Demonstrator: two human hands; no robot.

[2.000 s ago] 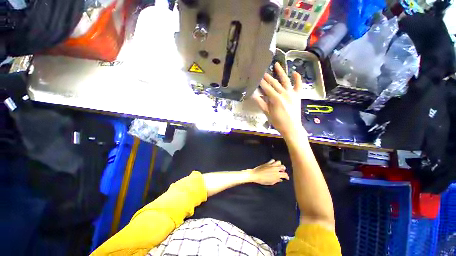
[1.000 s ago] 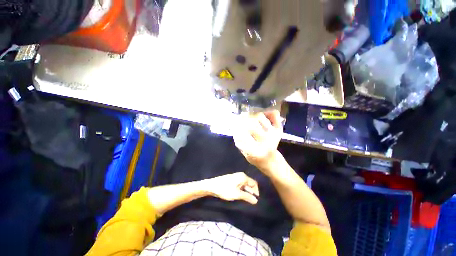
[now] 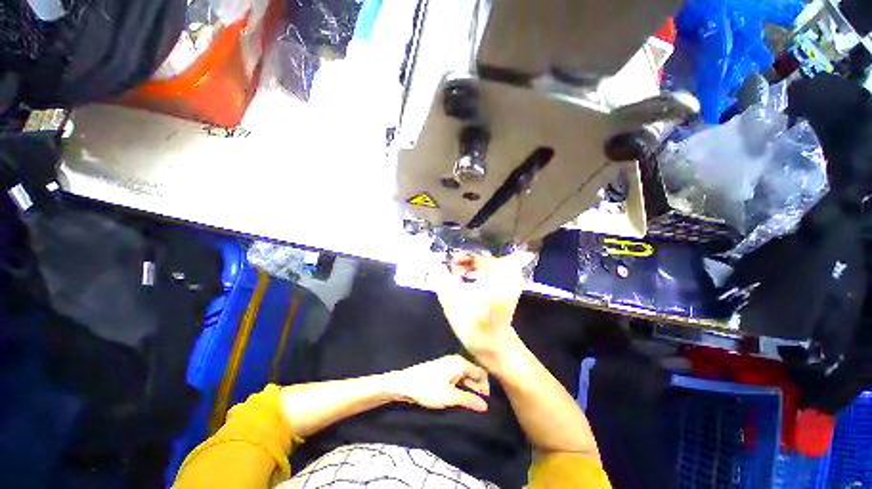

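Note:
The beige button-sewing machine (image 3: pixel 497 162) stands in front of me, with a slanted black slot and a yellow warning triangle. My right hand (image 3: pixel 483 296) is under its head at the table's front edge, fingertips at the button clamp (image 3: pixel 454 239). Glare hides whether it holds a button. My left hand (image 3: pixel 445 382) is low over the black garment (image 3: pixel 373 334) on my lap, fingers curled; I cannot tell whether it grips the cloth.
The button tray (image 3: pixel 626 212) is partly hidden behind the machine head. Yellow snips (image 3: pixel 627 248) lie on the dark mat. An orange-red container (image 3: pixel 215 91) stands at the left, clear plastic bags (image 3: pixel 765 162) at the right. Blue crates (image 3: pixel 725 435) are below right.
My right hand has moved from the button trays to under the machine head. My left hand has curled its fingers and shifted left and lower. The view has shifted.

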